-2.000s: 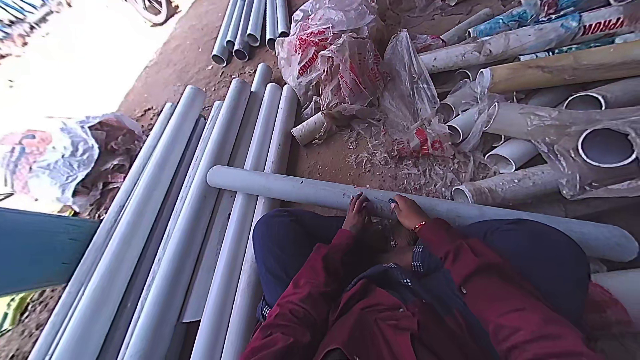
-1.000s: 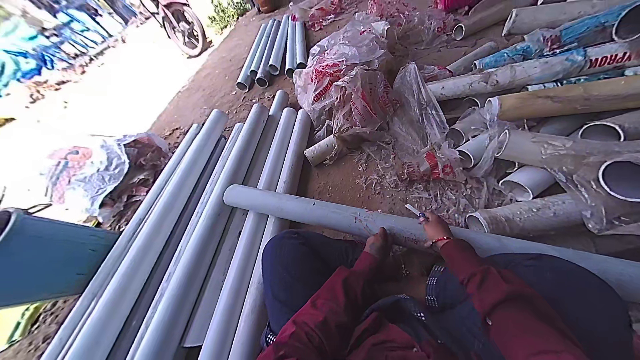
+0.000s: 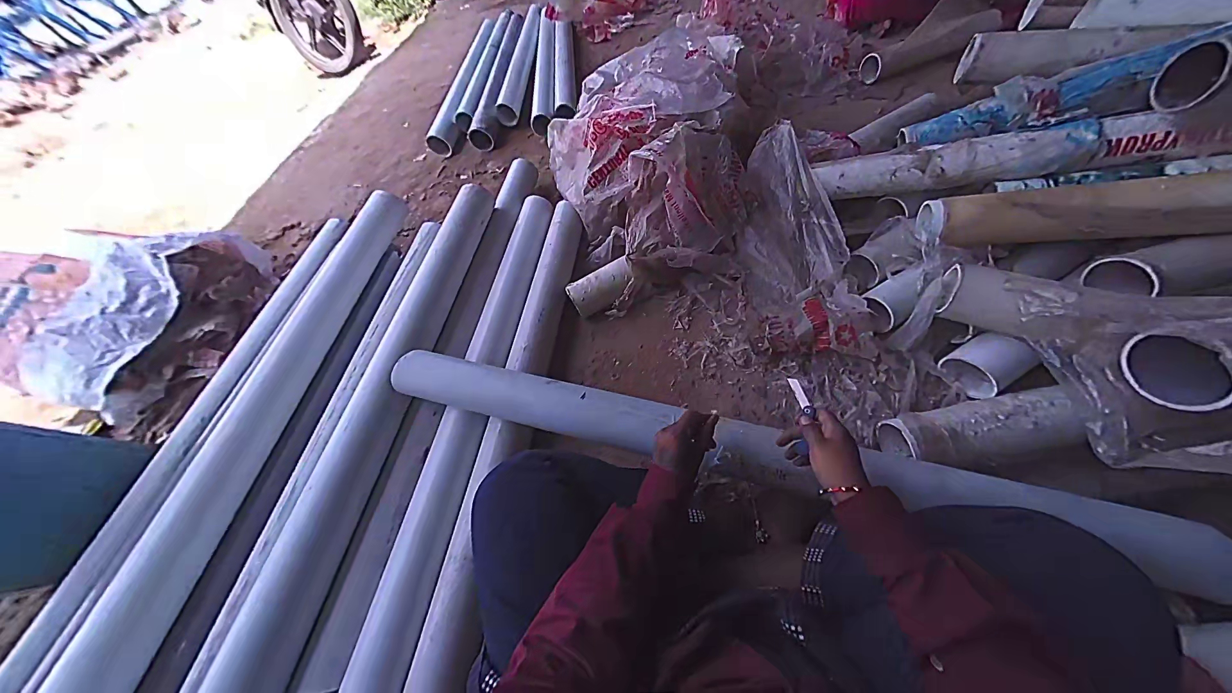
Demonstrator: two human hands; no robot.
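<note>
A long grey plastic pipe (image 3: 549, 397) lies crosswise over my lap, its left end on top of other grey pipes. My left hand (image 3: 685, 445) is at the pipe's near side, around its middle; its fingers are bent, and whether they hold anything is hidden. To its right, my right hand (image 3: 828, 450) is shut on a small knife (image 3: 801, 395) with a blue handle, its pale blade pointing up and away from me above the pipe. A red bracelet is on the right wrist.
Several grey pipes (image 3: 356, 385) lie side by side at left, with a shorter bundle (image 3: 505, 77) beyond. Crumpled plastic wrapping (image 3: 654, 135) and shavings (image 3: 712, 327) cover ground ahead. Dirty, partly wrapped pipes (image 3: 1078, 212) are piled at right. A blue container (image 3: 67, 505) stands at the left edge.
My right hand has lifted from the pipe, and the knife blade now shows upright. My left hand stays near the pipe's middle. The view has shifted somewhat.
</note>
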